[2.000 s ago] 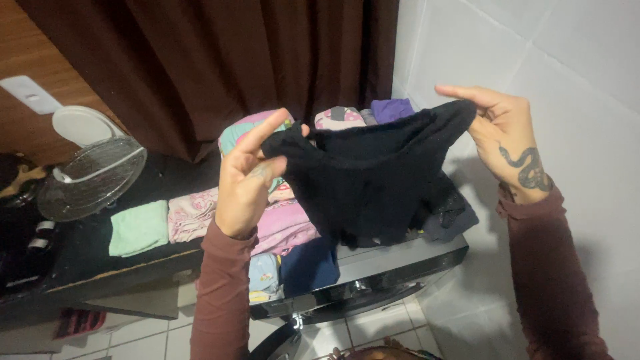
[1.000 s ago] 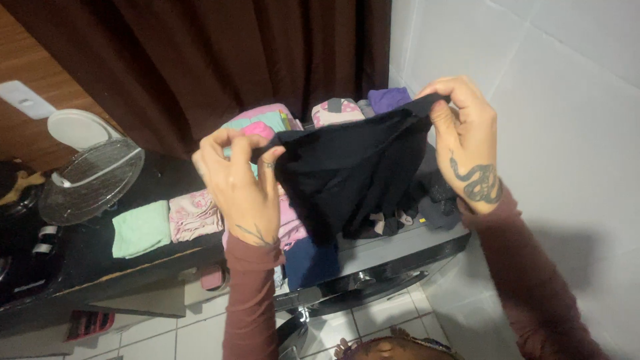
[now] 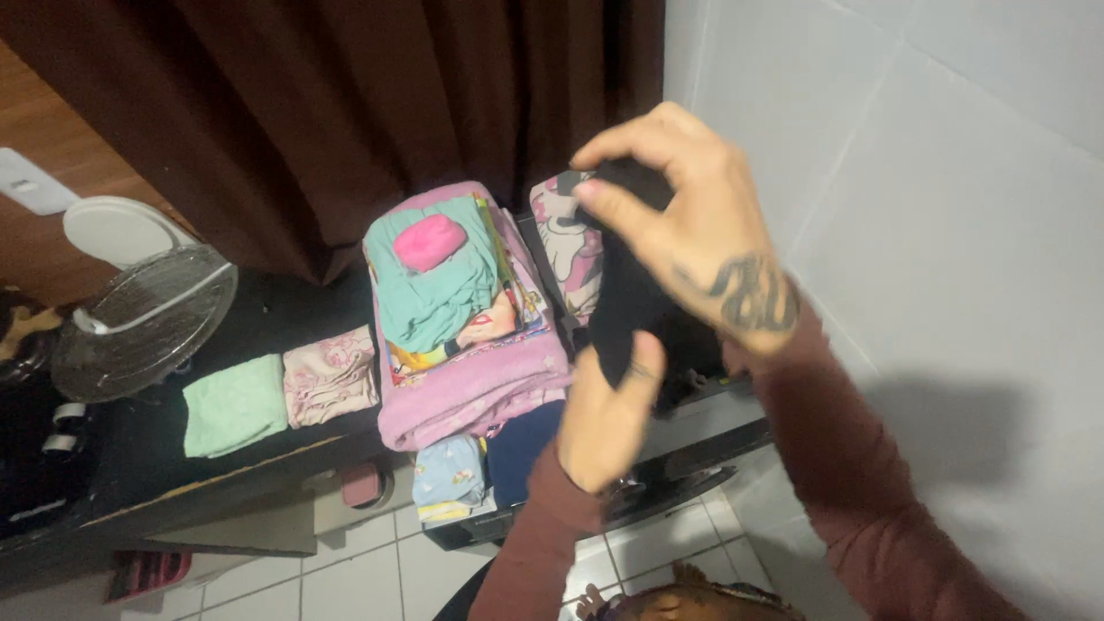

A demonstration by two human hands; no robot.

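Observation:
A black cloth garment (image 3: 634,285) hangs narrow and gathered between my two hands, in front of the wall side of the counter. My right hand (image 3: 690,216), with a snake tattoo near the wrist, pinches its upper end. Lower down, my left hand (image 3: 611,410) grips its bottom part between thumb and fingers. To the left lies a pile: a pink towel (image 3: 470,392) below, printed clothes and a teal garment (image 3: 431,293) above, a pink rolled cloth (image 3: 429,242) on top. A navy folded cloth (image 3: 520,448) and a light blue one (image 3: 449,472) lie in front.
A mint folded cloth (image 3: 235,405) and a pink patterned one (image 3: 330,378) lie on the dark counter. Farther left are a glass lid (image 3: 145,323) and a stove edge. A printed folded cloth (image 3: 565,250) sits by the brown curtain (image 3: 414,103). A pale wall (image 3: 966,216) stands right.
The black garment was spread wide between both hands; now it is narrow. My hands have come closer together, the left one lower and to the right, uncovering the pile.

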